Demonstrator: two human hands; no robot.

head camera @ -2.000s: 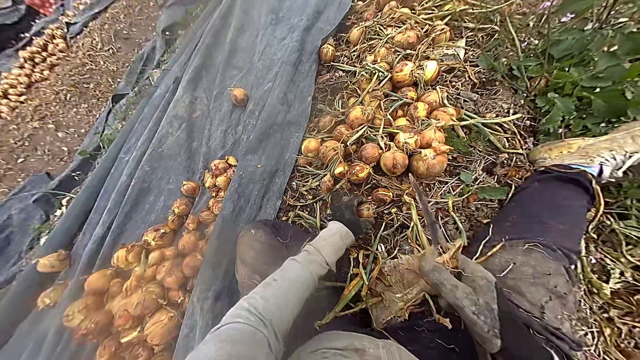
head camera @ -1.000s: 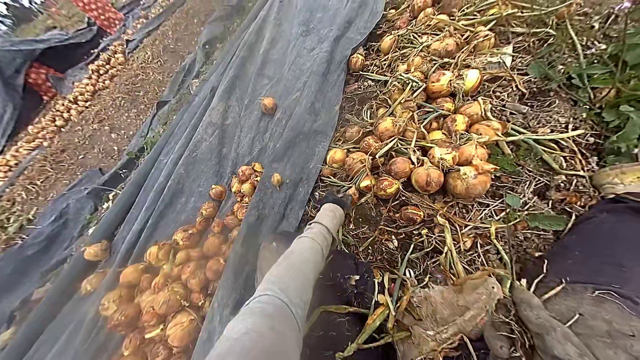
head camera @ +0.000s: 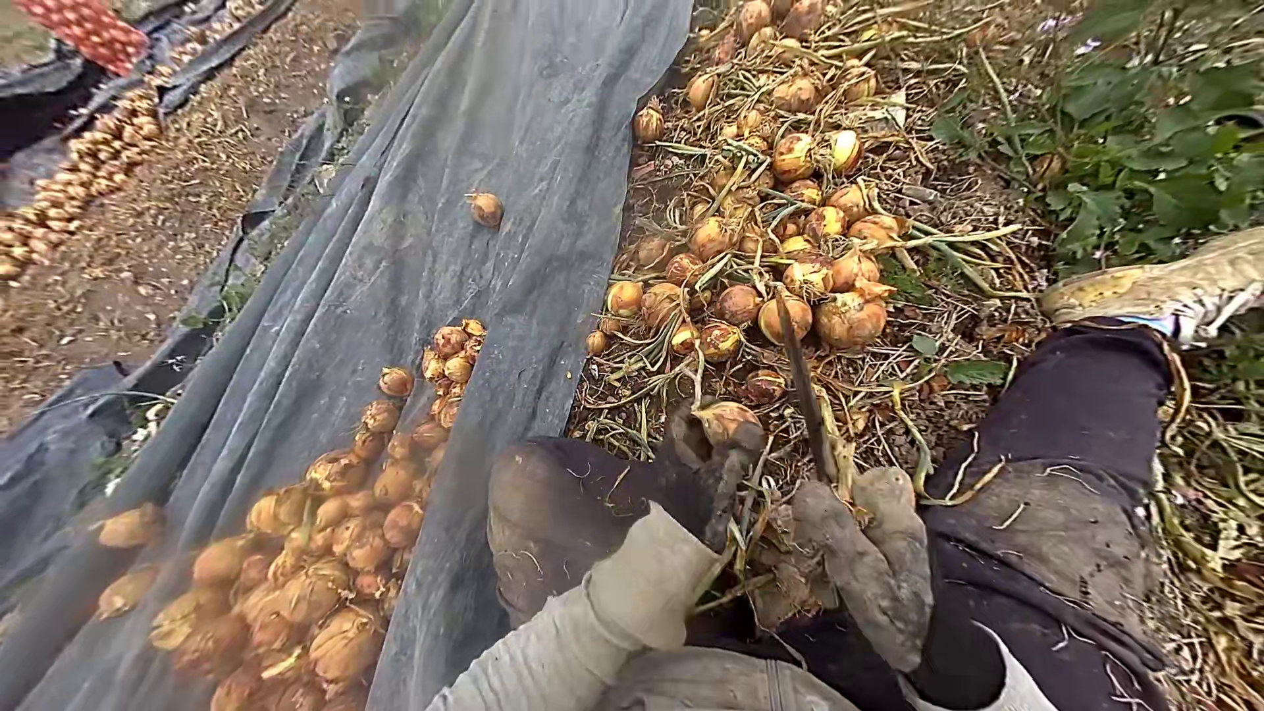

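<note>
My left hand (head camera: 696,459), in a dark dirty glove with a pale sleeve, is closed around an onion (head camera: 728,421) in front of my knee. Just right of it, my right hand (head camera: 864,558), in a soiled grey glove, grips a knife whose long dark blade (head camera: 805,390) points up toward the onions. Beyond both hands lies a heap of onions (head camera: 780,247) with dry stalks on the soil. Left of my knee, many loose onions (head camera: 326,583) rest on a grey fabric sheet (head camera: 553,128), and a single onion (head camera: 485,208) sits farther up it.
My bent legs (head camera: 1066,425) frame the work spot, with a worn shoe (head camera: 1155,281) at the right. Green weeds (head camera: 1126,148) grow at the upper right. Across a dirt path at the upper left are another onion row (head camera: 99,163) and a red mesh sack (head camera: 89,30).
My left hand has come back from the sheet's edge to in front of my knee and now holds an onion. The knife blade, out of sight a second ago, shows again beside it.
</note>
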